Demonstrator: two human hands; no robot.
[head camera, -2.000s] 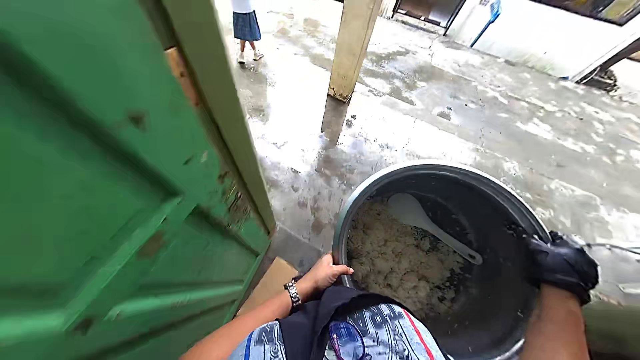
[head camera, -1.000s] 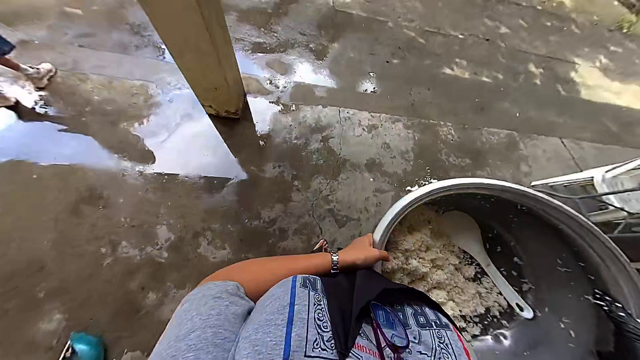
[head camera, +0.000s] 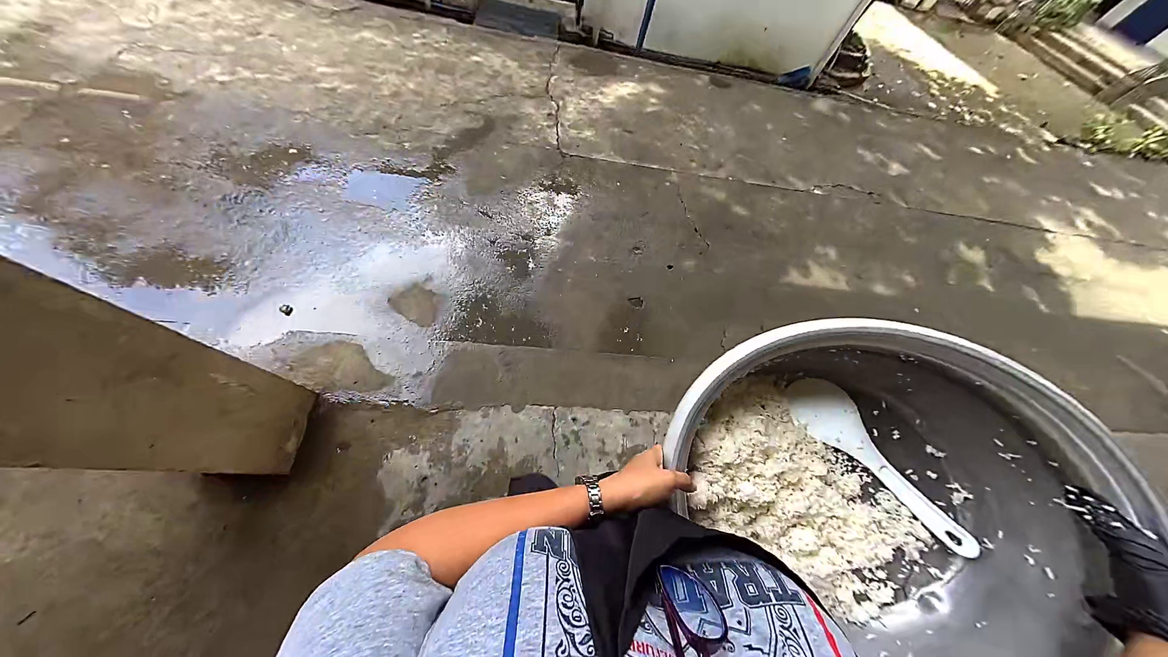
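Note:
A large round metal pot (head camera: 1013, 365) is held at the front of my body. Cooked white rice (head camera: 785, 474) lies heaped on its left side, with loose grains stuck to the dark inner wall. A white plastic rice paddle (head camera: 876, 461) rests on the rice, its handle pointing down to the right. My left hand (head camera: 650, 481), bare with a metal watch at the wrist, grips the pot's left rim. At the right frame edge my right hand (head camera: 1127, 566), in a black glove with rice grains on it, holds the pot's right side, partly cut off by the frame.
A square concrete post (head camera: 137, 383) stands at the left. Wet, cracked concrete ground with a shiny puddle (head camera: 365, 274) lies beyond it. A white wall (head camera: 721, 32) is at the top, and steps (head camera: 1077, 68) with plants beside them are at the top right.
The view has swung away from the green door of the oldest frame, and the person seen at the upper left is out of view. Both hands still hold the pot with the rice and paddle inside.

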